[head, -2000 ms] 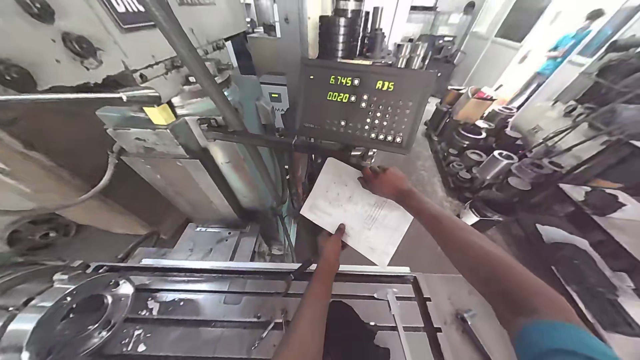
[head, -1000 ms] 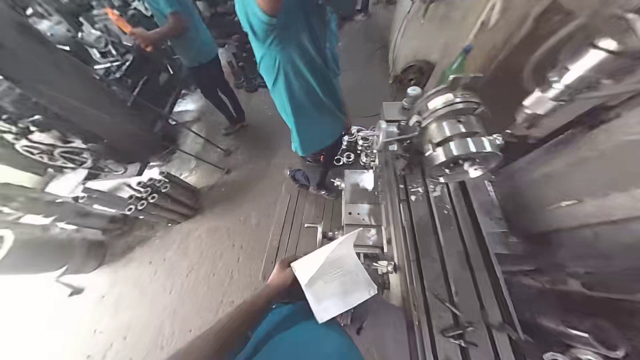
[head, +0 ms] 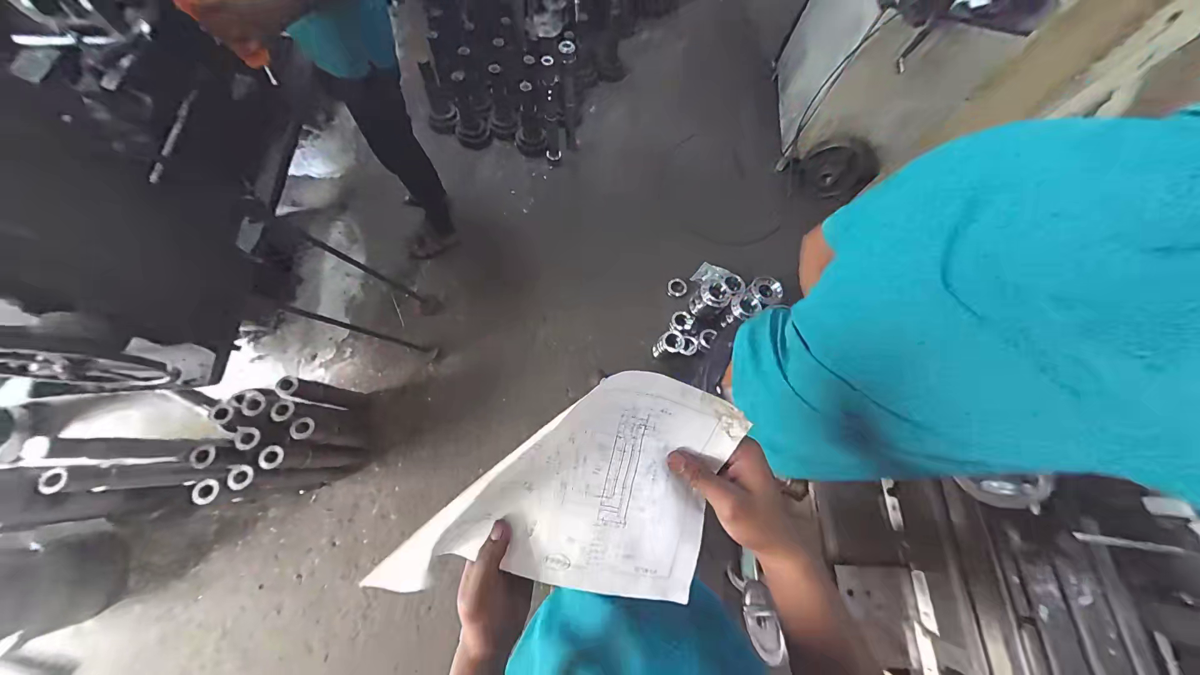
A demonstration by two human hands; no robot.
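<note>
A sheet of paper with a technical drawing is spread between my two hands in front of my body. My left hand grips its lower edge, the thumb lying on top. At the right edge, my right hand pinches the sheet with the thumb on its face and the fingers behind. The sheet's left corner is folded or curled over, and the paper bears writing and a printed mark.
A person in a teal shirt bends close on my right, over a machine table. Metal rings lie on the floor ahead. Steel tubes are stacked at left. Another person stands beyond, near upright dark metal parts.
The view has swung from the milling machine's digital readout to the shop floor. Both hands now hold the paper, spread out with its drawing facing me. The teal-shirted person appears much closer.
</note>
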